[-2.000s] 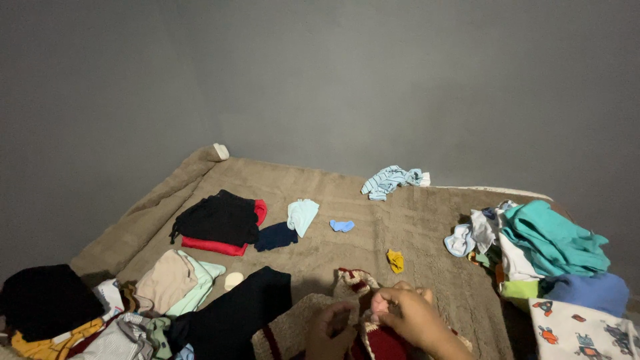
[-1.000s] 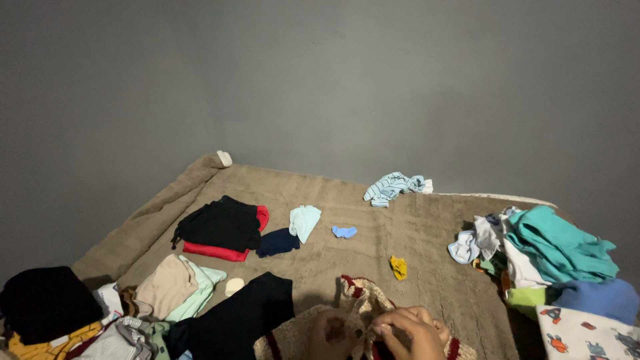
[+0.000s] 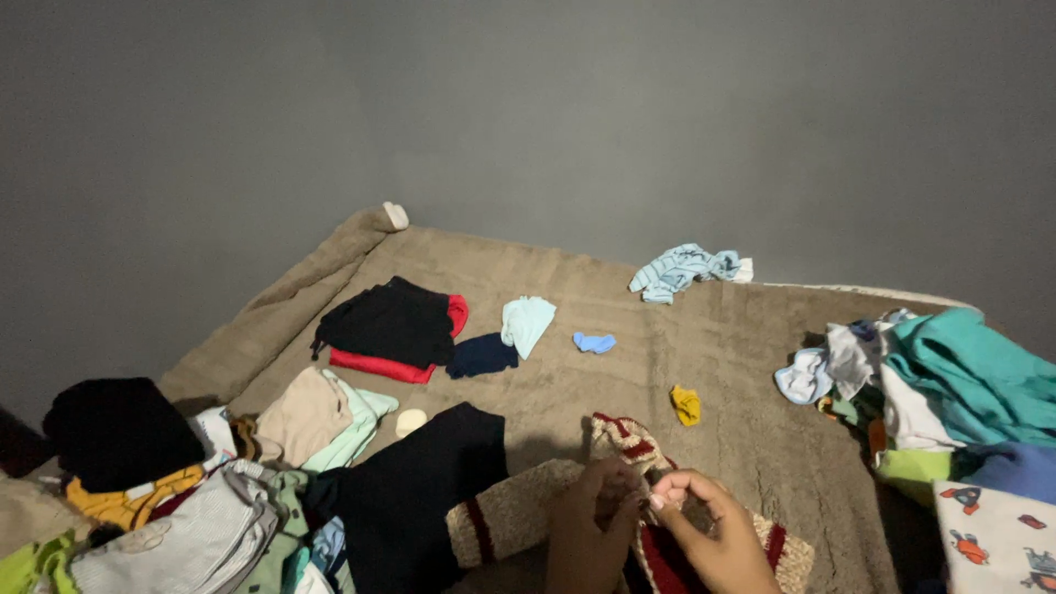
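A beige knitted garment with dark red stripes (image 3: 516, 503) lies at the bottom centre, its sleeves spread to both sides. My left hand (image 3: 598, 520) and my right hand (image 3: 709, 524) meet over its front, fingertips pinching its edge just below the striped collar or hood. What exactly lies between the fingertips is too small to tell. Left of the garment is a black piece of clothing (image 3: 421, 495). A small mustard-yellow cloth item (image 3: 685, 405) lies beyond my right hand, and a small blue one (image 3: 594, 342) is farther back.
Brown plush blanket (image 3: 577, 280) covers the bed against a grey wall. Mixed clothes (image 3: 190, 520) are heaped at left, others, with a teal garment (image 3: 973, 371) on top, at right. Black and red clothes (image 3: 384, 322), navy and pale-blue pieces (image 3: 528, 323) and a striped light-blue garment (image 3: 681, 271) lie farther back.
My hands stay at the knitted garment's front; my fingers have shifted and the fingertips are now close together. More of its left sleeve shows than before.
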